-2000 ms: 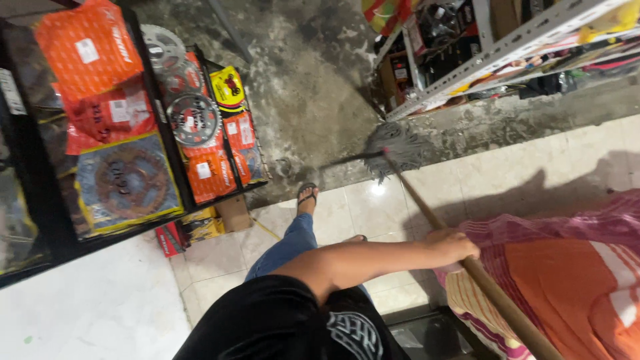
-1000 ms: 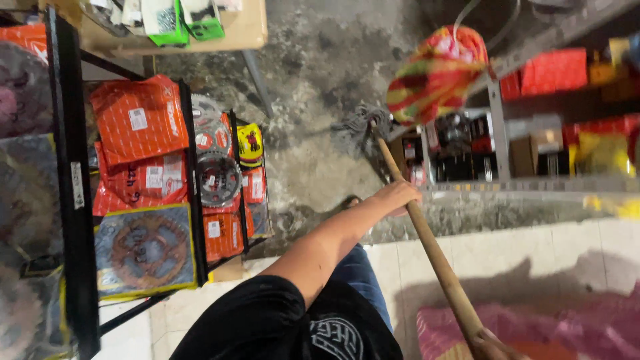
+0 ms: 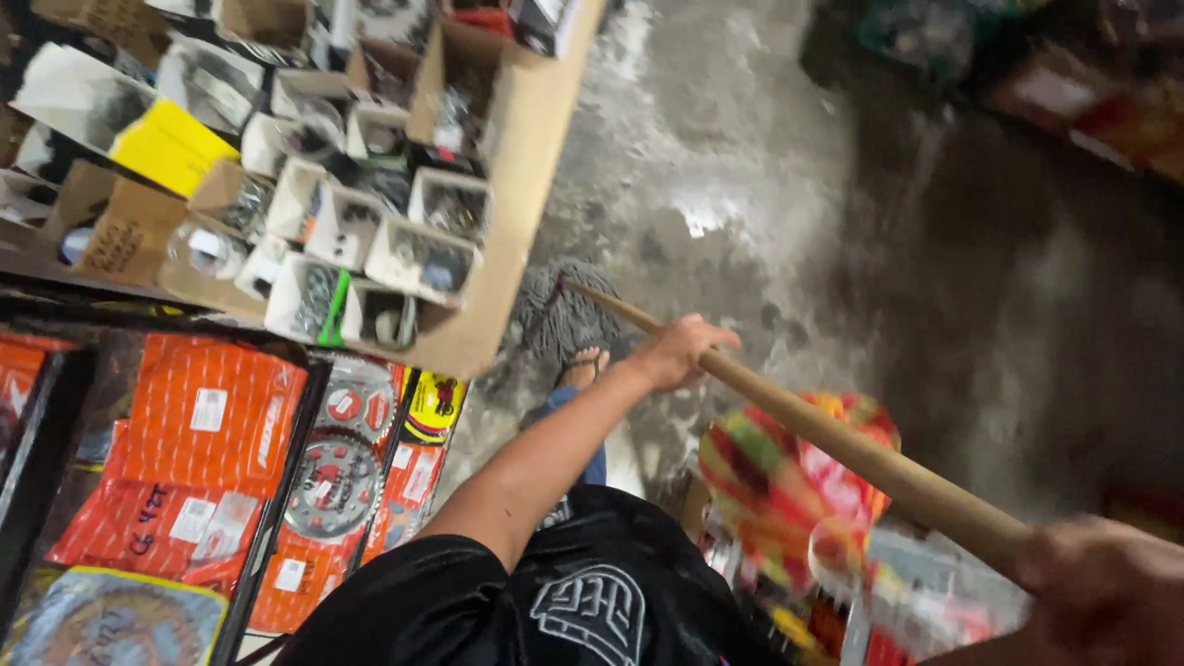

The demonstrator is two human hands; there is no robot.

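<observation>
A string mop's wooden handle (image 3: 832, 425) runs from the lower right up to its grey mop head (image 3: 569, 310), which rests on the wet-looking concrete floor (image 3: 703, 185) just beyond my sandalled foot (image 3: 585, 368). Around the middle of the handle, my left hand (image 3: 680, 353) is closed, with the arm reaching in from the lower left. My right hand (image 3: 1101, 583) grips the handle's near end at the right edge and is blurred.
At the upper left, a wooden table (image 3: 518, 185) bears small boxes of parts. Below it, a rack holds orange packets (image 3: 217, 412) and a metal sprocket (image 3: 333, 486). A multicoloured cloth bundle (image 3: 795, 481) lies below the handle. Blurred goods (image 3: 1064, 92) stand at the upper right.
The view has swung strongly, bringing the table of boxes in. The mop head, earlier by the metal shelving, is now close to the table's corner. Both hands stay on the handle since the previous frame.
</observation>
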